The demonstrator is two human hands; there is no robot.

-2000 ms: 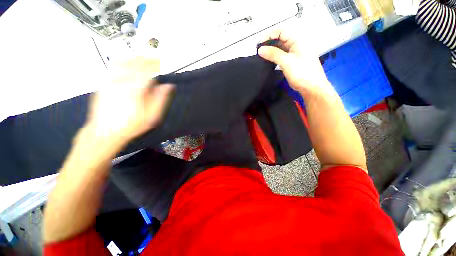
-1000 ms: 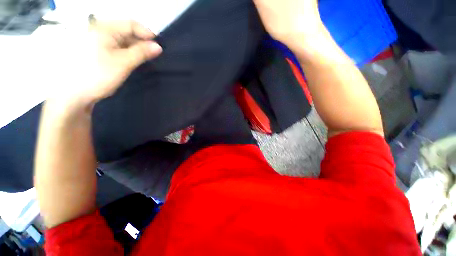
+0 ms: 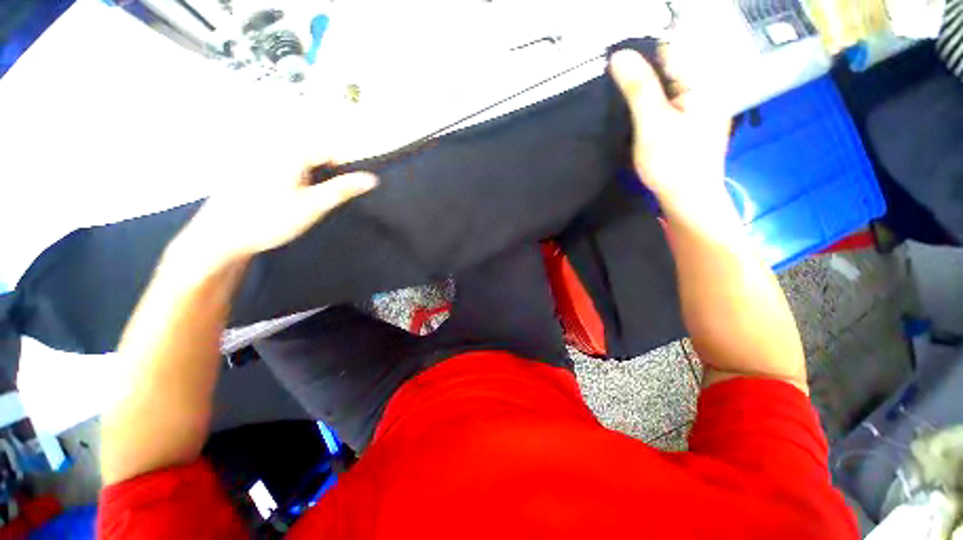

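Observation:
A long black fabric panel (image 3: pixel 475 185) lies across the front edge of the white machine table and hangs over the wearer's lap. My left hand (image 3: pixel 269 216) holds its upper edge left of the middle, thumb on top, fingers hidden under or behind the cloth. My right hand (image 3: pixel 676 121) pinches the panel's upper right corner between thumb and fingers. The upper edge is stretched between both hands. The metal parts of the sewing machine (image 3: pixel 280 47) stand beyond the cloth at the upper left; neither hand touches them.
A blue plastic crate (image 3: pixel 808 169) stands to the right below the table edge. The white table (image 3: pixel 444 74) reaches beyond the cloth. Dark cloth (image 3: pixel 913 148) hangs at the far right. A striped sleeve (image 3: pixel 954 42) shows at the upper right edge. Pale crumpled fabric lies at the lower right.
The view has tilted back up to show the machine and table again. My right hand with the corner is farther from my left hand than before, and the panel's upper edge is straighter.

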